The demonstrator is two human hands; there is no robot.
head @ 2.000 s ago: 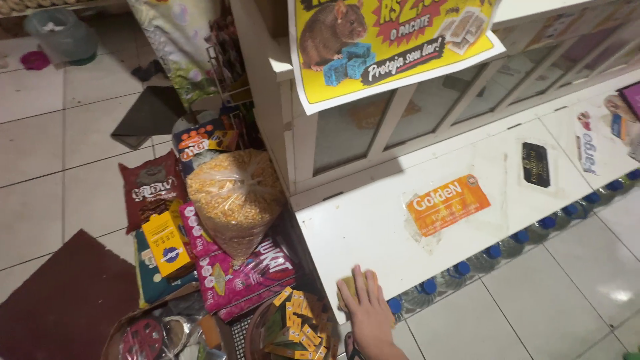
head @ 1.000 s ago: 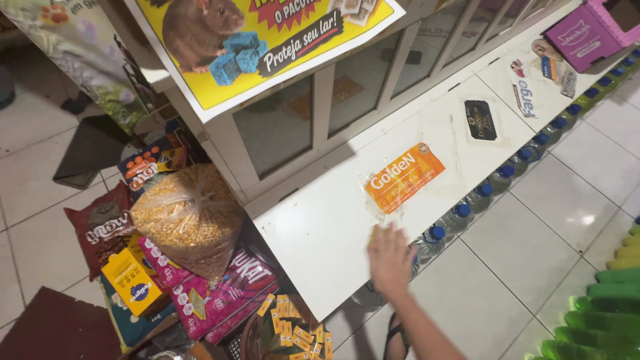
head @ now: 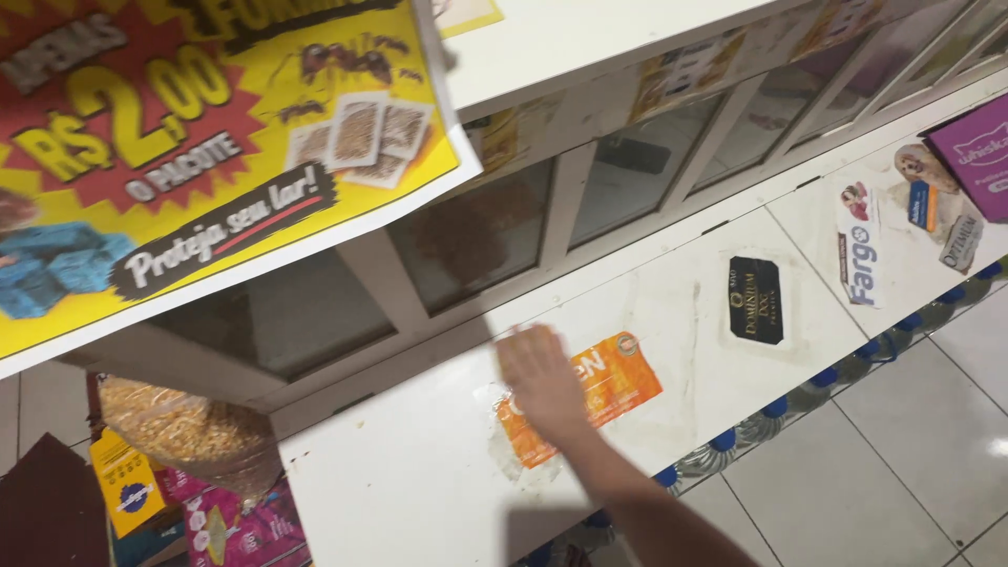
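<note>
My right hand (head: 543,386) lies palm down over the left part of an orange Golden sticker (head: 622,378) on the white ledge (head: 409,472). It is blurred, and whether something is under the fingers cannot be told. Worn, whitish residue borders the sticker's left end. Further right on the ledge are a black Dominium Dog sticker (head: 756,301) and a Fargo sticker (head: 862,260). My left hand is out of view.
A yellow poster (head: 260,197) hangs at the upper left, before the white cabinet with glass panes (head: 472,236). Bottles with blue caps (head: 723,439) line the ledge's front edge. A clear bag of grain (head: 189,425) and a yellow Pedigree box (head: 126,482) stand lower left. A purple box (head: 972,153) sits far right.
My right hand has moved from the bare left end of the ledge, past the sticker's lower left edge, onto the orange sticker. The view has shifted and come nearer to the ledge.
</note>
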